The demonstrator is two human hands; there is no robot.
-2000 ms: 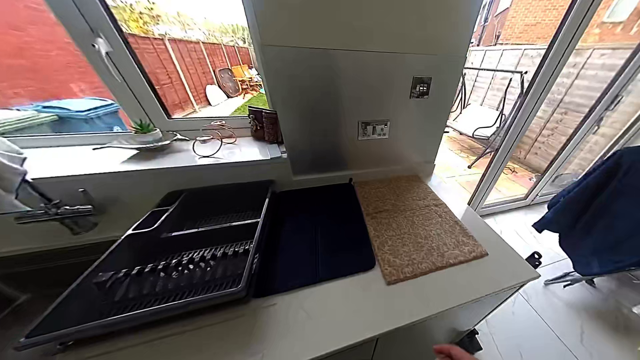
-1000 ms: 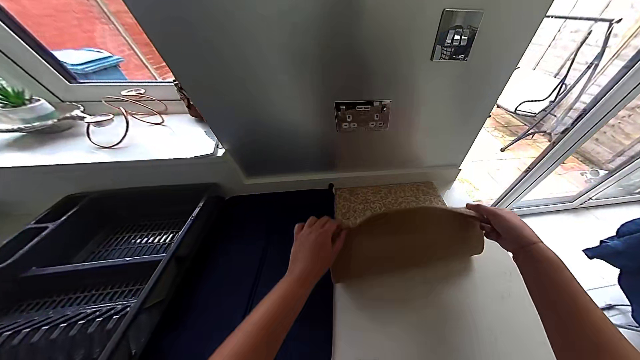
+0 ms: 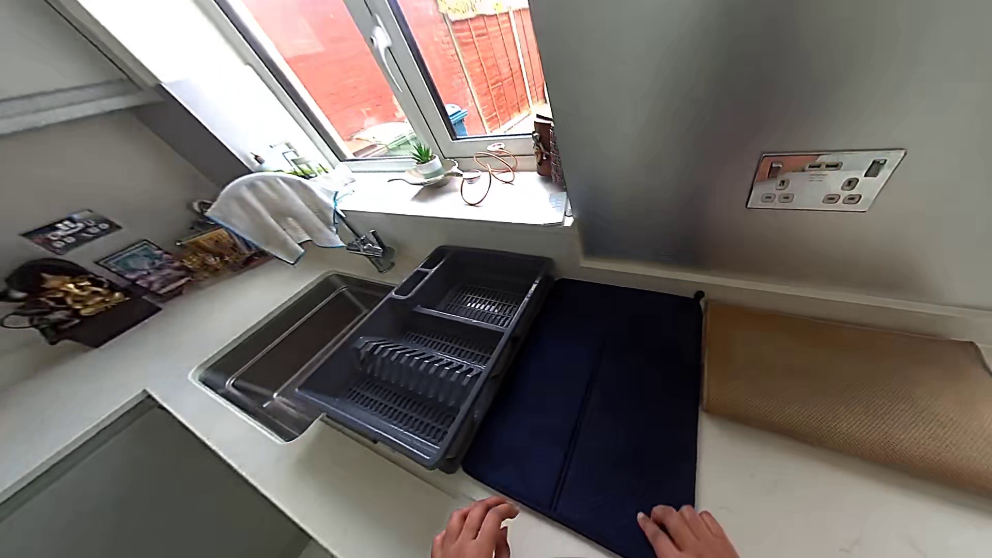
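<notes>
A dark blue drying mat [image 3: 597, 395] lies on the counter, right of a black plastic dish rack [image 3: 422, 349]. At its near right corner my right hand [image 3: 686, 531] touches the fabric, fingers bent; whether it grips the edge cannot be told. My left hand [image 3: 474, 529] is just off the mat's near left edge, over the counter, with its fingers curled and nothing visible in it. To the right a beige mat [image 3: 845, 380] lies folded over, its plain woven underside up. The rack stands partly over the rim of a steel sink [image 3: 294, 345].
Behind the sink are a tap [image 3: 372, 249] and a white cloth [image 3: 275, 211]. The windowsill [image 3: 434, 200] holds a potted plant [image 3: 425, 159] and a copper-coloured wire [image 3: 488, 174]. A double socket [image 3: 826, 180] is on the back wall. Ornaments [image 3: 77, 298] stand far left.
The patterned mat, flat at first, was lifted by both hands and now lies folded over, let go. Both hands are now at the blue mat's near edge. The view has swung left.
</notes>
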